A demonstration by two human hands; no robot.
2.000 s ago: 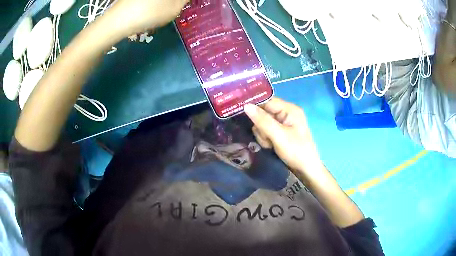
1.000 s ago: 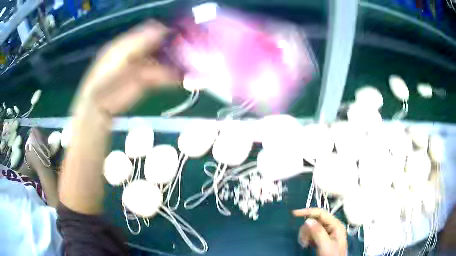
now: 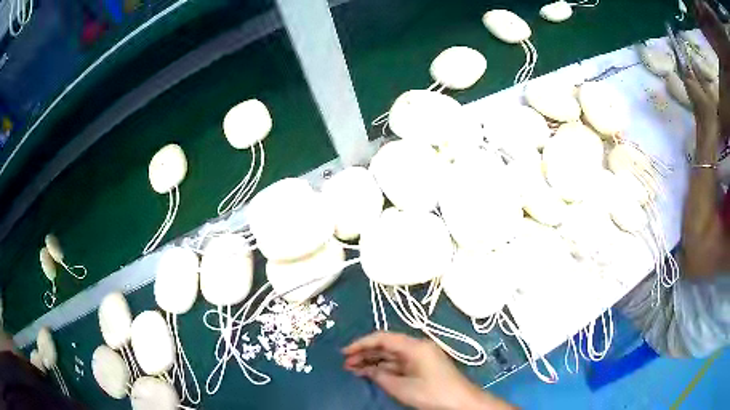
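My right hand (image 3: 408,370) is over the dark green bench at the bottom centre, fingers loosely bent and pointing left, with nothing visible in it. It is just right of a pile of tiny white pieces (image 3: 290,330). My left hand is out of the picture; only a dark sleeve (image 3: 24,383) shows at the lower left corner. Cream pebble-shaped devices (image 3: 406,247) with thin cord loops lie behind and right of the pile, several overlapping. More devices (image 3: 152,342) lie left of it. The brightest ones are washed out.
A grey metal post (image 3: 324,76) rises from the rail beside the green conveyor belt (image 3: 104,152), which carries scattered devices. A white sheet (image 3: 552,316) lies under the right-hand devices. Another person's hands and forearm (image 3: 704,160) are at the right edge. Blue floor shows at the lower right.
The view has swung right. The glowing phone and my raised left arm have left the picture. My right hand now shows more fully, beside the white pieces.
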